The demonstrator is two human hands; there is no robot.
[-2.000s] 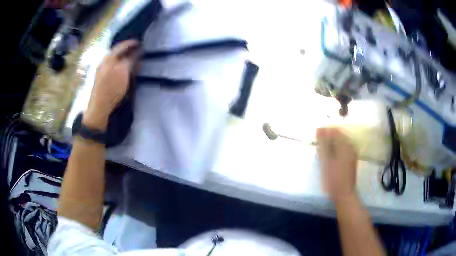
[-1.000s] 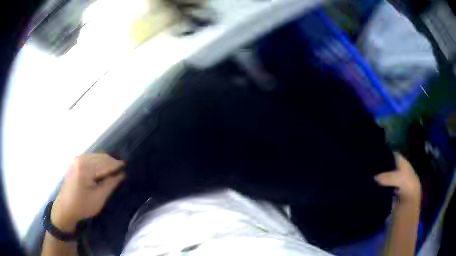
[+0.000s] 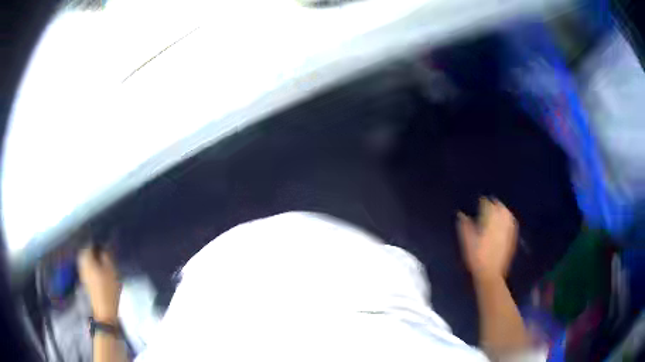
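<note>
The view is strongly blurred. My left hand (image 3: 100, 277), with a dark band at the wrist, is small at the lower left, just below the table's front edge. Its fingers point up; whether it holds anything is unclear. My right hand (image 3: 491, 239) is at the lower right over a dark area (image 3: 318, 162). Its thumb and fingertips show with a gap between them; a grip on dark cloth cannot be told. I cannot tell whether the dark area is cloth, my lap or shadow under the table.
The white tabletop (image 3: 177, 92) fills the upper left, overexposed, with a thin dark line on it. Its front edge slants up to the right. A blue basket-like rim (image 3: 585, 148) with pale material beside it is at the right. My white top fills the bottom middle.
The view has swung from the sewing machine and pale panel to below the table. Since the last earlier frame, my left hand appears lower and smaller, my right hand further left.
</note>
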